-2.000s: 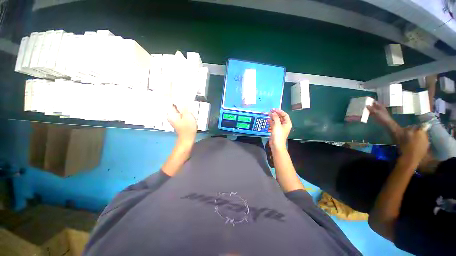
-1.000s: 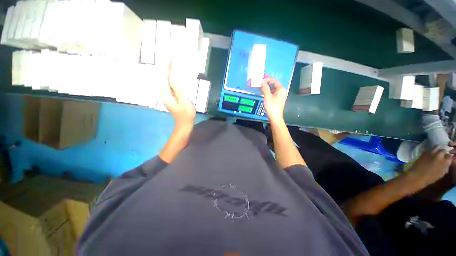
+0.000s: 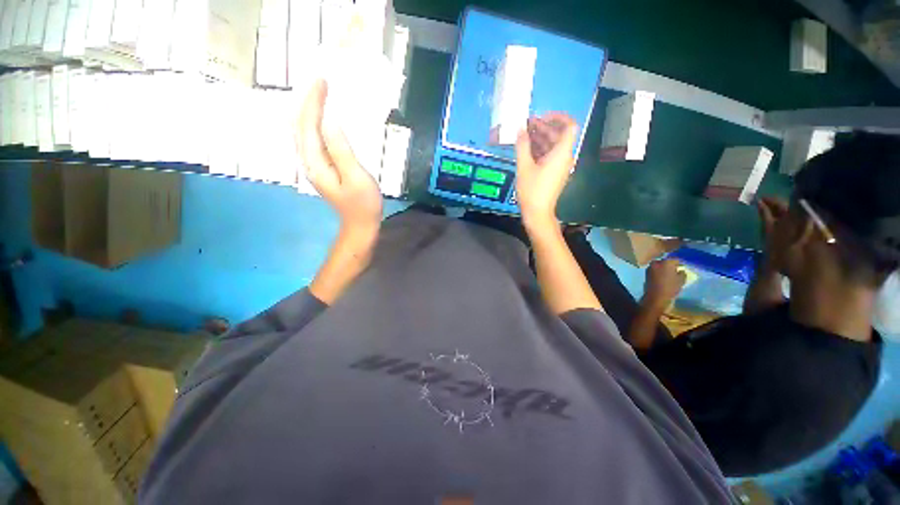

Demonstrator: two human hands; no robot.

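Note:
A small white carton (image 3: 514,91) stands on the blue platform of the digital scale (image 3: 474,111), whose green displays are lit. My right hand (image 3: 545,158) is at the carton's lower right side, fingers bent; whether they grip it or only touch it is hard to tell. My left hand (image 3: 337,173) is at the front of the stacked cartons (image 3: 247,128) left of the scale, palm turned toward them, fingers extended, with nothing seen in it. The rows are overexposed, so single cartons near that hand are hard to make out.
Right of the scale, a white carton (image 3: 628,126) and another carton (image 3: 740,174) lie on the green bench (image 3: 681,207). A single carton (image 3: 807,45) is farther back. A person in black (image 3: 780,385) is close at right. Brown boxes (image 3: 109,212) are under the bench at left.
My view has shifted, so the bench sits higher in the picture. My right hand moved from the scale's keypad edge up to the carton. The neighbouring person leaned in, their head now visible.

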